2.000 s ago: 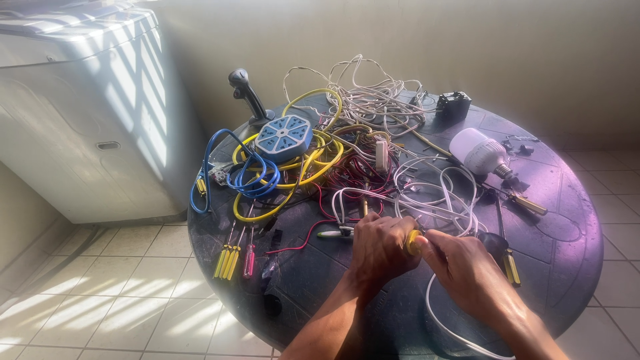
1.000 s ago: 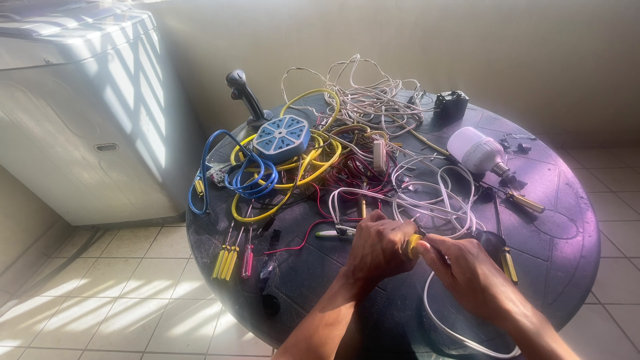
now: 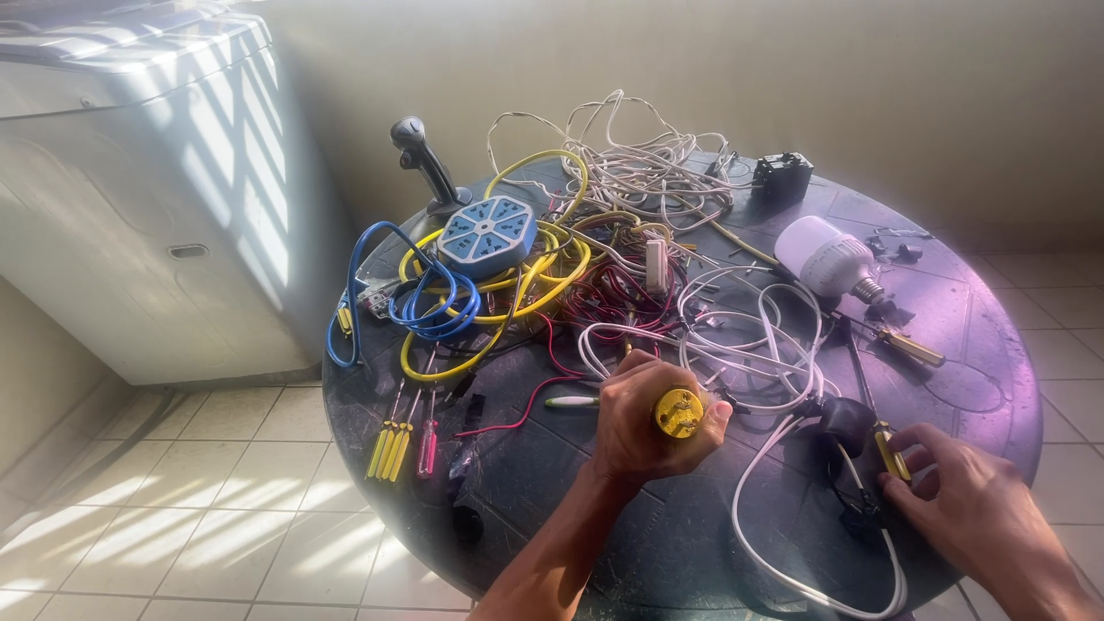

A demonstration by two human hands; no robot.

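Note:
My left hand (image 3: 649, 420) is closed around a yellow electrical plug (image 3: 679, 413), its round face turned up toward me. At the table's right side my right hand (image 3: 970, 492) has its fingers and thumb at the yellow handle of a screwdriver (image 3: 892, 450), whose shaft points away from me. Between the hands, a white cable (image 3: 743, 509) loops past a black round fitting (image 3: 845, 424). Just left of my left hand lies a white and green pen-like tool (image 3: 572, 401). Red and black wires (image 3: 595, 302) are tangled beyond it.
The round dark table (image 3: 690, 552) also bears a blue power strip (image 3: 487, 231), yellow cable (image 3: 412, 345), blue cable (image 3: 358, 259), several screwdrivers (image 3: 392, 450), an LED bulb (image 3: 824, 254), another screwdriver (image 3: 914, 347), a black block (image 3: 780, 178) and a joystick-like handle (image 3: 424, 164). A white appliance (image 3: 147, 198) stands left.
My right hand has left the yellow plug and moved right to the screwdriver. My left hand still holds the plug, whose face now shows.

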